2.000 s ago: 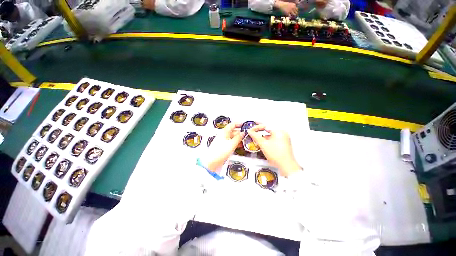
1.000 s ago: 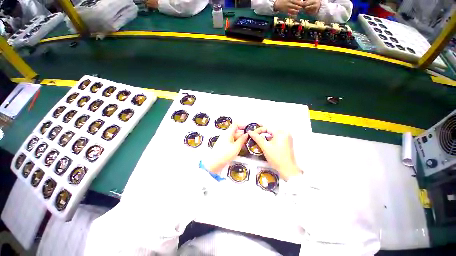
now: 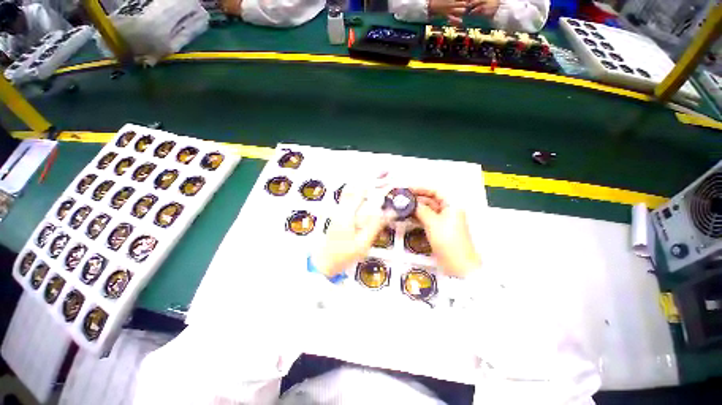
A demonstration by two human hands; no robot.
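My left hand [image 3: 348, 233], with a blue wrist strap [image 3: 326, 271], and my right hand [image 3: 447, 233] are over the white working foam tray [image 3: 245, 269]. Between their fingers is a small dark round cover [image 3: 400, 203] with a pale grey centre. My right fingers grip its right side; my left fingers, somewhat blurred, are at its left side. Amber lens modules with black rims sit spaced in the tray, such as one in front of the hands [image 3: 372, 274]. Some are partly hidden behind my hands.
A thick full foam tray [image 3: 170, 229] lies tilted at left. A green belt [image 3: 317, 103] with yellow edges crosses behind, bearing a small dark part [image 3: 543, 157]. A blower [image 3: 697, 213] and white roll [image 3: 642, 229] stand at right. A black fixture row [image 3: 491, 51] and people's hands are opposite.
The amber unit seen between my hands before is no longer there; a dark round piece with a grey centre shows instead. My hands have moved slightly apart. The dark part on the belt has shifted right.
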